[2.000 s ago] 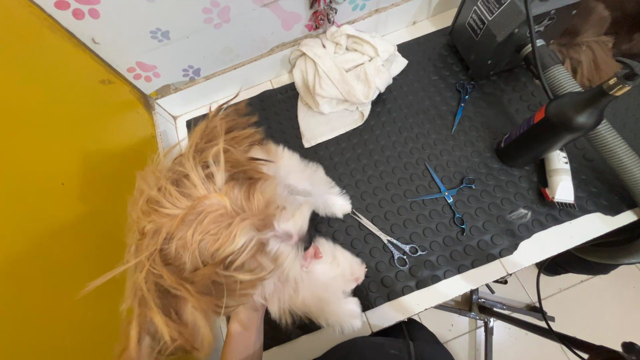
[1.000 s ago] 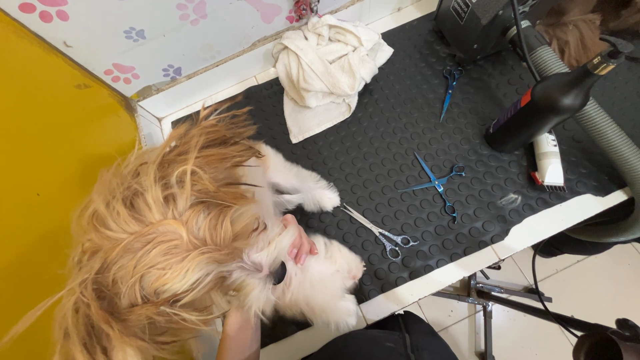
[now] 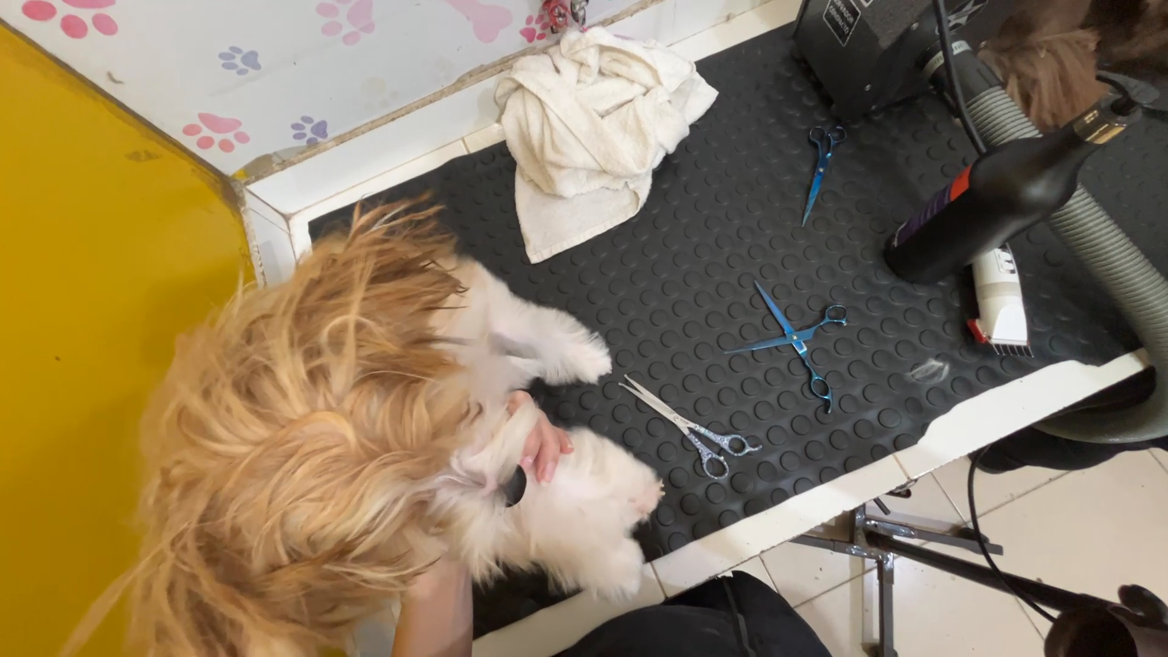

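A long-haired tan and white dog (image 3: 310,429) is at the left end of the black rubber mat (image 3: 730,182). My left forearm comes up from the bottom edge and passes under its hair. The fingers of my left hand (image 3: 545,447) show between its legs, curled over a white-furred leg (image 3: 593,497); the palm is hidden. A small dark round thing (image 3: 516,486) shows beside them; I cannot tell what it is. Another white leg (image 3: 557,342) stretches out above. Silver scissors (image 3: 689,427) lie near the paws, partly open. My right hand is not in view.
Blue scissors (image 3: 797,339) lie spread, a second blue pair (image 3: 820,173) behind. A crumpled cream towel (image 3: 593,128) is by the wall. At right are a black bottle (image 3: 985,205), a white clipper (image 3: 999,297), a grey hose (image 3: 1104,246), a black machine (image 3: 853,55) and brown fur (image 3: 1040,68).
The fingers of my left hand show more plainly between the dog's legs than two seconds ago. The hair on the dog's back has shifted. The scissors and towel stay put.
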